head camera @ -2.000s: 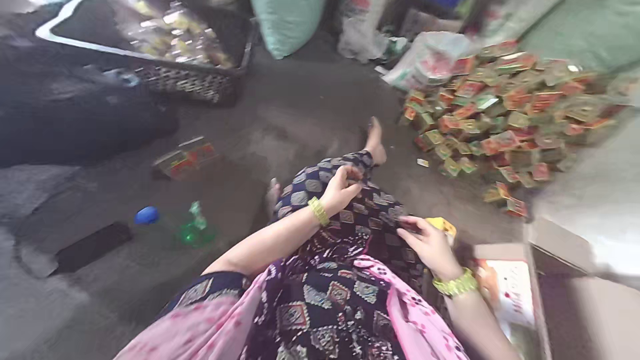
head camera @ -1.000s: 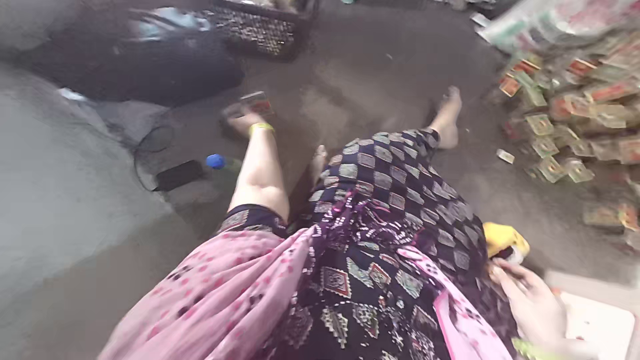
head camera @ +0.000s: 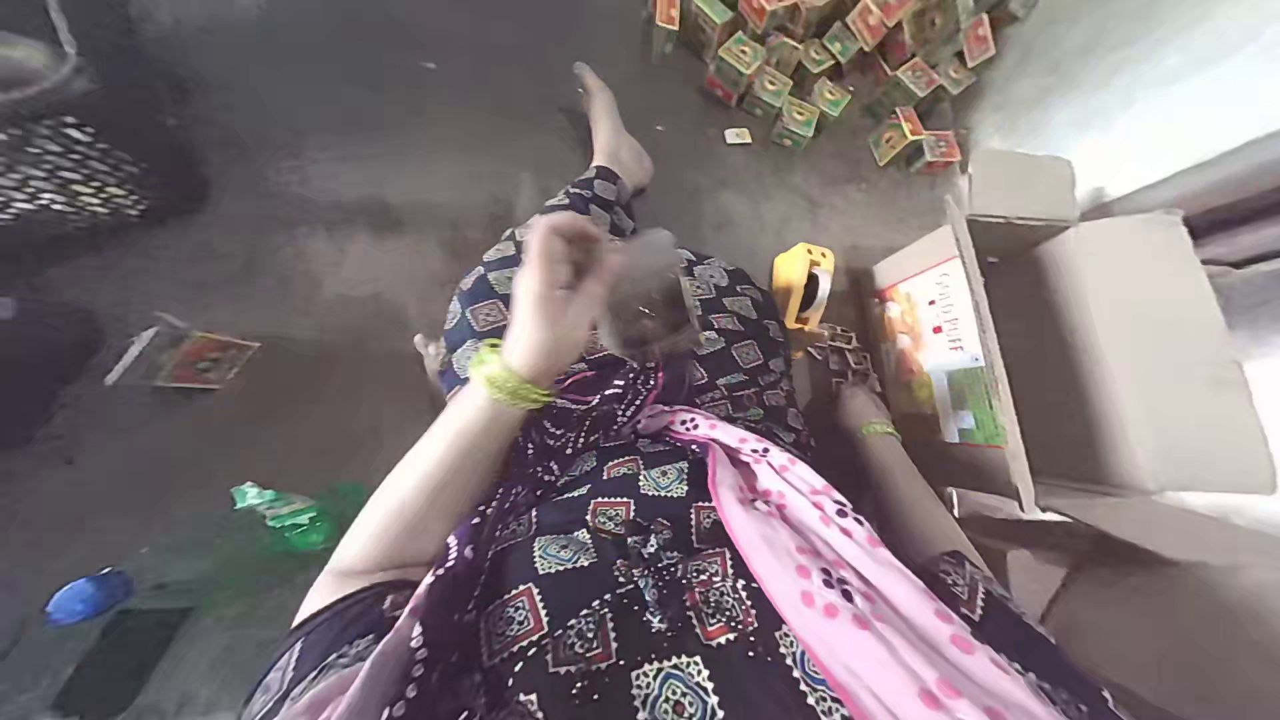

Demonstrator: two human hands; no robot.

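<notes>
My left hand [head camera: 560, 290], blurred, is over my lap with its fingers closed on a translucent plastic bag [head camera: 648, 305]. The bag is also blurred, and what is in it cannot be made out. Down on the floor at my right side, my right hand [head camera: 862, 402] touches a cluster of small dark pieces with light edges [head camera: 842, 352]; its fingers are partly hidden. Just beyond these pieces stands a yellow tape dispenser [head camera: 803, 285]. Flat clear packets with a red printed card [head camera: 208, 360] lie on the floor to the left.
An open cardboard box [head camera: 1065, 350] with a printed side stands at the right. Many small red and green printed boxes [head camera: 795, 115] are piled ahead. A black plastic basket [head camera: 70, 170] is at upper left; a green plastic item [head camera: 290, 515] and a blue object [head camera: 90, 597] lie lower left.
My left hand has come back from the packets on the floor to over my lap, now with the plastic bag. My right hand is now down at the small dark pieces. The view has shifted.
</notes>
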